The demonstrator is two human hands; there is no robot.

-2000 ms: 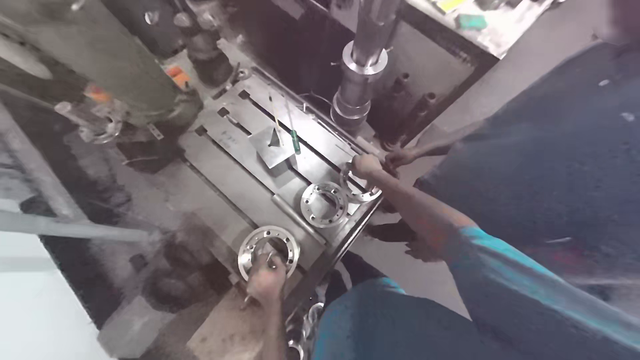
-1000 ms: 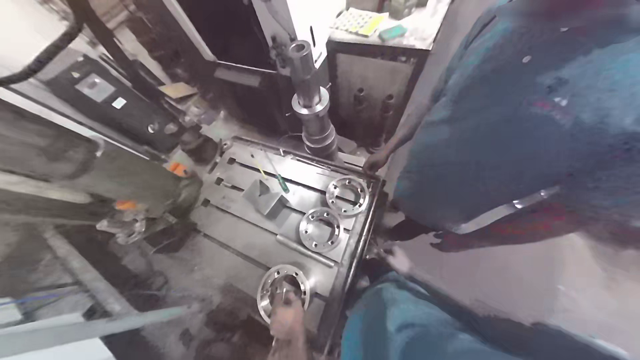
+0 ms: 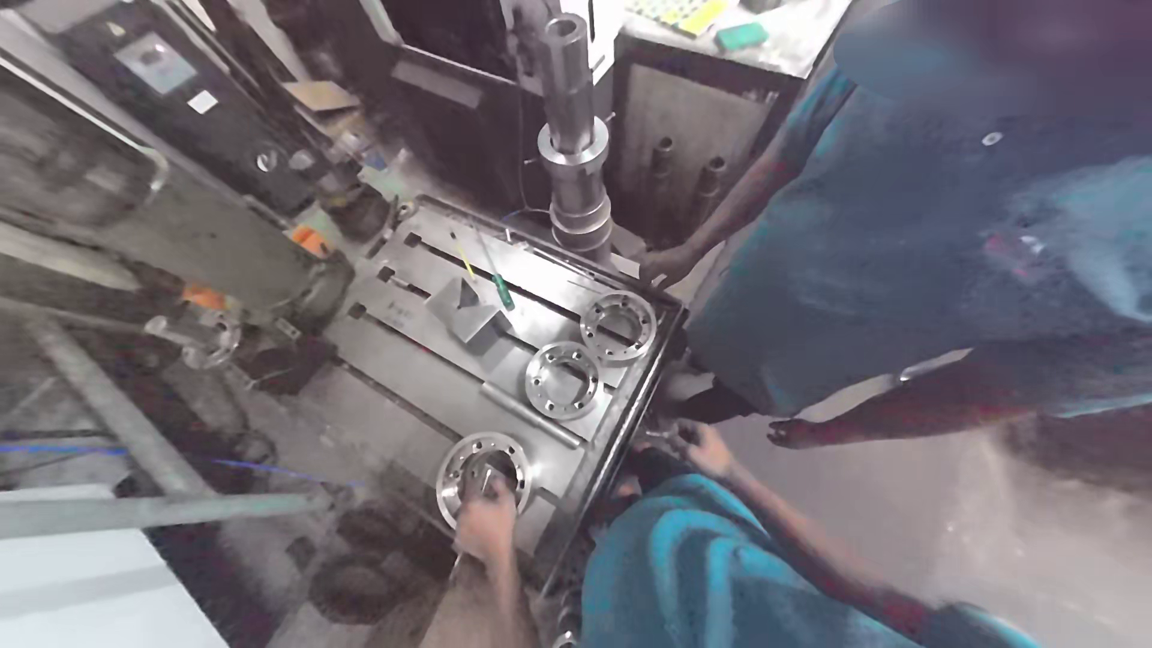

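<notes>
My left hand (image 3: 488, 526) reaches over the near side of a flanged metal ring (image 3: 457, 463) on the slotted machine table (image 3: 405, 346). Its fingers are curled at the ring's bore, by a small metallic piece; their grip is unclear. Beyond the table's right edge is my right hand (image 3: 709, 450), fingers bent near something small and metallic that I cannot make out. Two more drilled metal rings, one (image 3: 537, 382) nearer and one (image 3: 650, 326) by the corner, lie on the table. A steel V-block (image 3: 481, 326), a green-handled screwdriver (image 3: 502, 292) and a metal bar (image 3: 533, 414) lie there too.
A co-worker (image 3: 918, 243) stands at the right, one hand (image 3: 666, 265) at the table's far corner. A stepped metal shaft (image 3: 580, 189) stands upright behind the table. The machine column (image 3: 216, 234) is at the left. A bench (image 3: 792, 54) bears a green block (image 3: 742, 36).
My right hand has let go of the corner ring, which it held at first, and drawn back past the table's edge. My left hand stays at the near ring. The view has shifted.
</notes>
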